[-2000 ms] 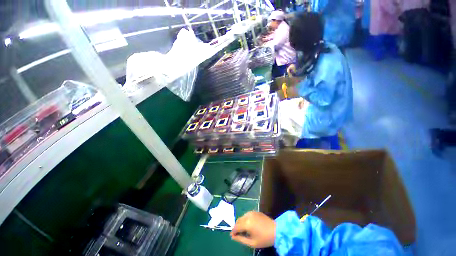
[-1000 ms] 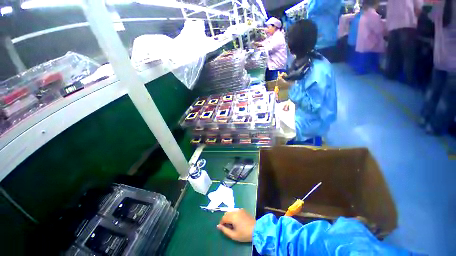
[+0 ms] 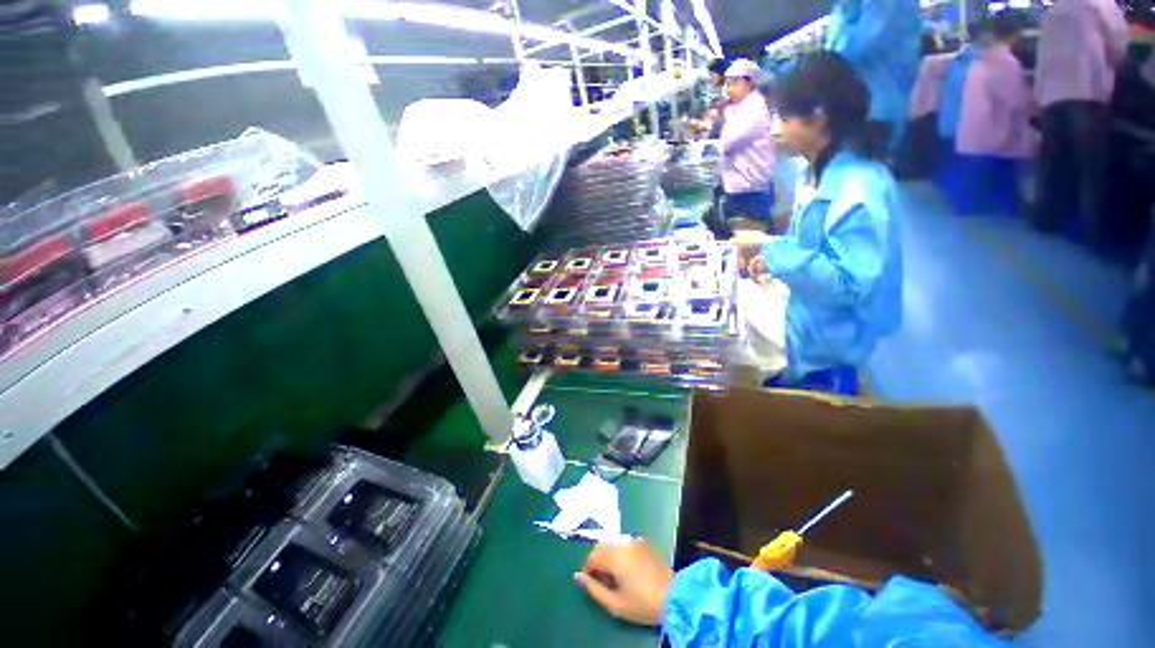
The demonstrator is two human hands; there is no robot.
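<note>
My right hand (image 3: pixel 627 580) rests on the green mat near the carton edge, fingers curled; I cannot tell if anything is in it. A crumpled white wipe (image 3: pixel 589 504) lies just beyond its fingertips, with a thin tool partly under it. A small white bottle (image 3: pixel 537 458) with a shiny round top stands by the shelf post. A screwdriver (image 3: pixel 778 549) with a yellow-orange handle lies at the carton edge, shaft pointing up right. Clear blister trays (image 3: pixel 418 557) with dark units (image 3: pixel 304 582) are stacked at lower left. My left hand is out of the picture.
A brown open carton (image 3: pixel 887 494) stands right of the mat. Stacked trays of red-and-black units (image 3: pixel 621 304) stand farther along the bench. A dark shiny item (image 3: pixel 637 437) lies behind the wipe. A slanted white post (image 3: pixel 437 291) rises at left. A person in blue (image 3: pixel 849 266) sits beyond the carton.
The camera view has shifted, so the bench contents sit differently in the picture. My right hand has drawn back slightly from the wipe. The seated person's head has turned, and the screwdriver shows more fully.
</note>
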